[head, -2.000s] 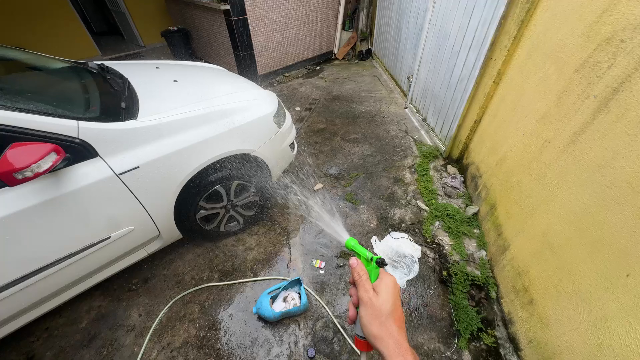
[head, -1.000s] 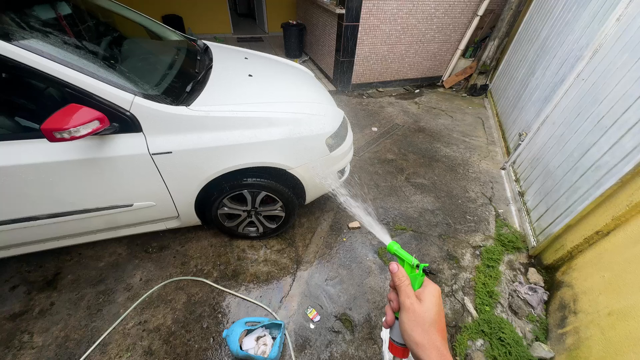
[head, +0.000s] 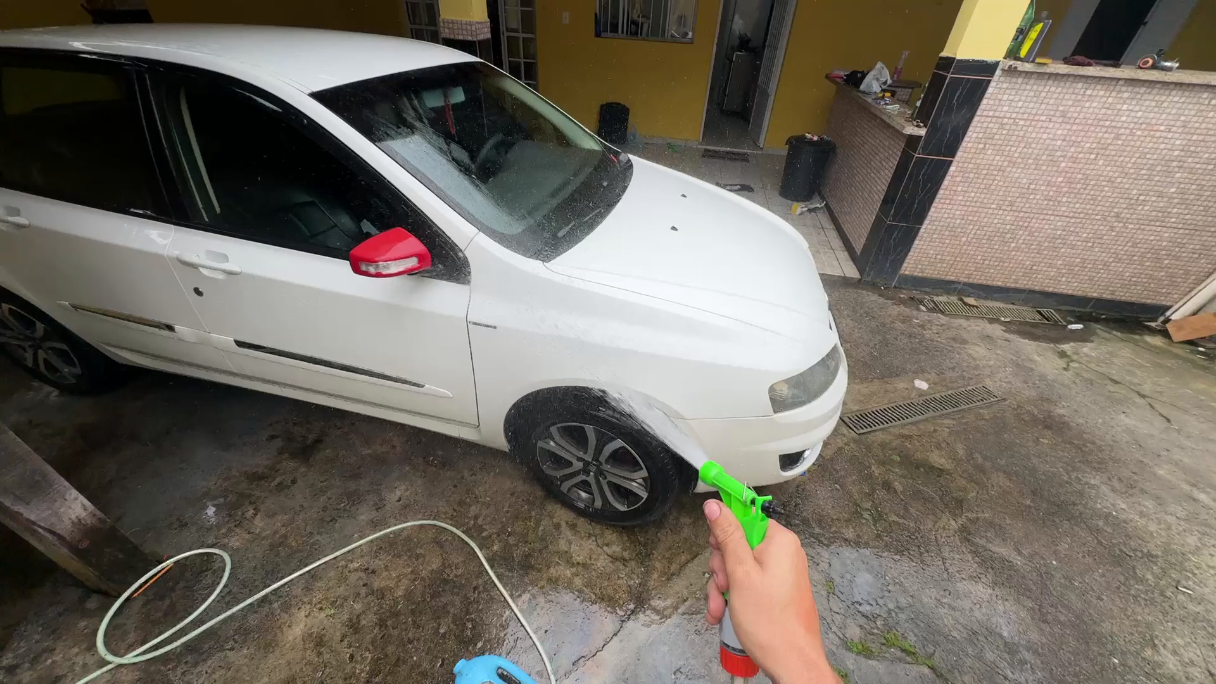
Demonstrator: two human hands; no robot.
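My right hand (head: pixel 768 594) is closed around a green spray gun (head: pixel 736 494) with a grey and red lower end, at the lower middle right. Water sprays from its nozzle up and left toward the front wheel (head: pixel 593 465) and fender of a white car (head: pixel 570 332). The car has a red side mirror (head: pixel 389 254) and a wet windshield. A pale garden hose (head: pixel 351 549) lies curved on the ground at the lower left. Part of a blue plastic container (head: pixel 490 669) shows at the bottom edge. My left hand is not in view.
A wooden post (head: pixel 66 513) slants in at the left edge. A metal drain grate (head: pixel 921 409) lies in the concrete at the right of the car. Behind stand a tiled low wall (head: pixel 1054 180), a black bin (head: pixel 807 167) and a yellow house wall.
The view has swung well to the left, showing more of the car. The spray, seen near the front bumper a second ago, now points at the front wheel area.
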